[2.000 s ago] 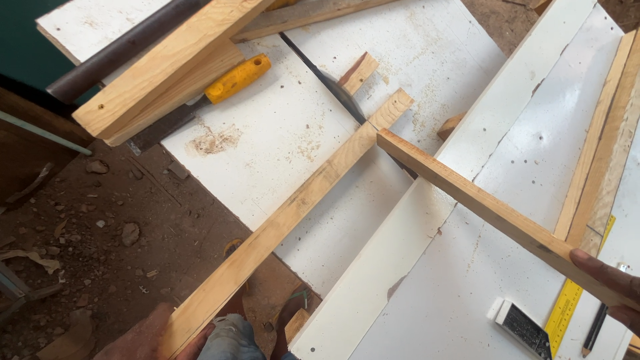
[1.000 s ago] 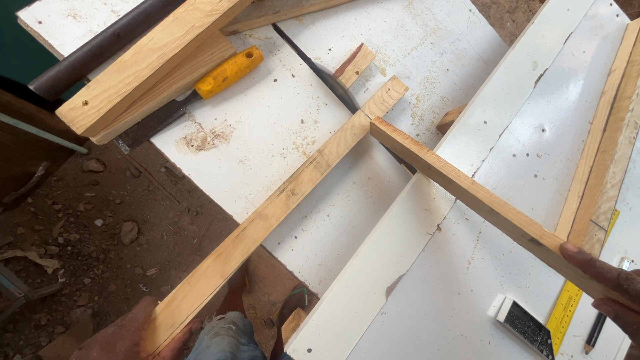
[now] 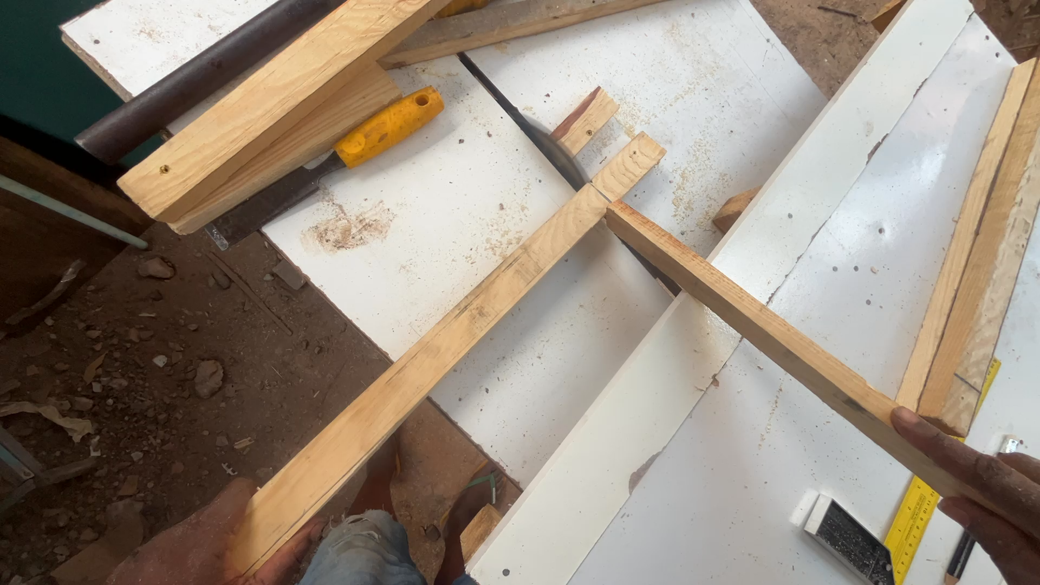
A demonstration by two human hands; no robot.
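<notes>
At the lower left, my left hand [image 3: 199,540] grips the near end of a long wooden strip [image 3: 439,357]. The strip's far end lies by a circular saw blade [image 3: 556,154] that rises from a slot in the white tabletop. My right hand [image 3: 975,479] holds a second wooden strip [image 3: 756,317] at its right end. That strip crosses the white fence board [image 3: 617,422], and its tip meets the side of the first strip near a dark line across it. Whether the blade is turning cannot be told.
A yellow-handled saw [image 3: 390,126] lies under stacked wood [image 3: 284,106] beside a dark pipe [image 3: 203,77]. A wooden offcut [image 3: 585,122] sits behind the blade. More strips [image 3: 975,244], a try square with a yellow ruled blade [image 3: 853,540] and a pencil [image 3: 960,556] lie at right.
Both hands keep hold of their strips, whose ends stay together near the blade. My right fingers have shifted slightly on their strip.
</notes>
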